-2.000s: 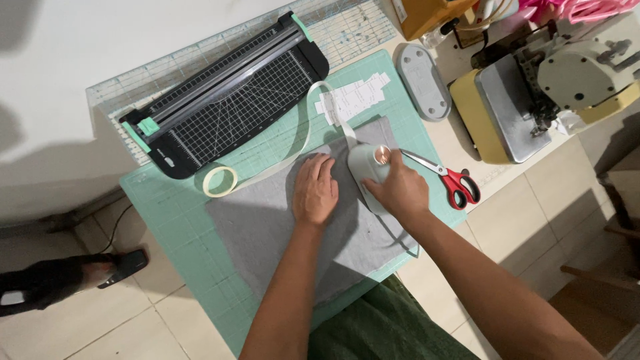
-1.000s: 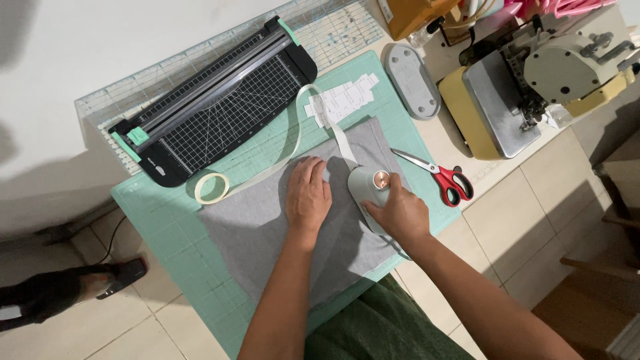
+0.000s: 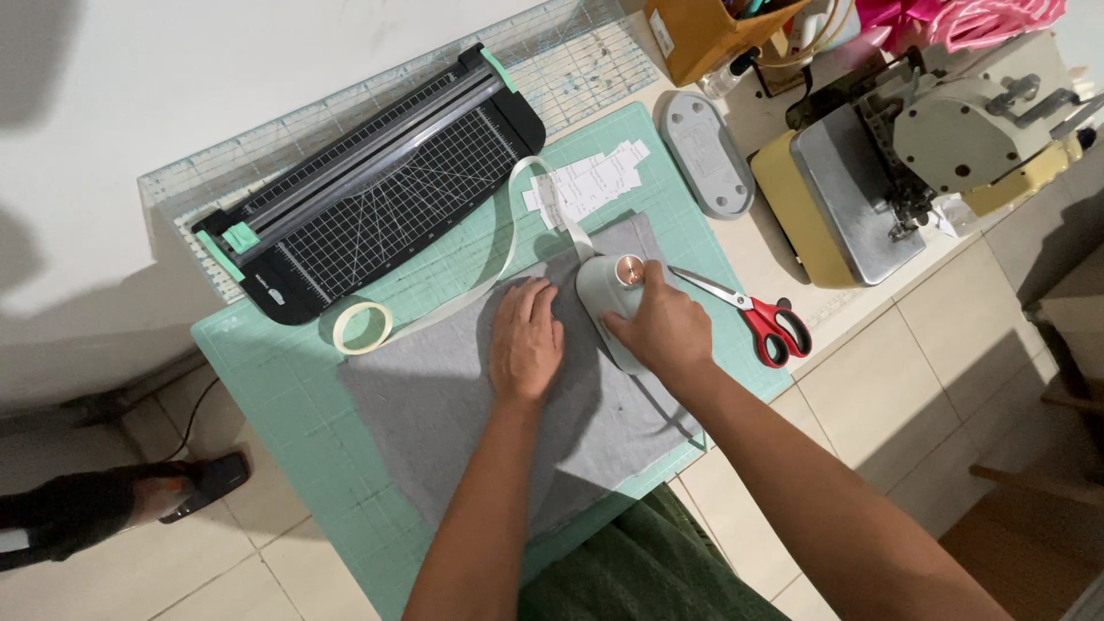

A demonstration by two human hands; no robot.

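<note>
A mini iron with a pale body and a copper-coloured knob (image 3: 609, 297) stands on the grey fabric (image 3: 431, 423), and my right hand (image 3: 668, 328) is closed around its right side. My left hand (image 3: 526, 336) lies flat on the fabric, left of the iron, with nothing in it. A pale fabric strip (image 3: 516, 220) loops over the green cutting mat (image 3: 293, 405) and runs under the iron's upper end. Near the fabric's upper left corner lies a roll of cream tape (image 3: 362, 329). Red-handled scissors (image 3: 763, 321) rest, blades parted, to the right of my right hand.
A black paper trimmer (image 3: 388, 185) lies over a clear ruler (image 3: 586, 65) behind the fabric. White paper pieces (image 3: 595, 183) and a grey oval base (image 3: 707, 155) sit farther right. A sewing machine (image 3: 871, 181) and an orange-brown box (image 3: 690, 39) stand at the upper right.
</note>
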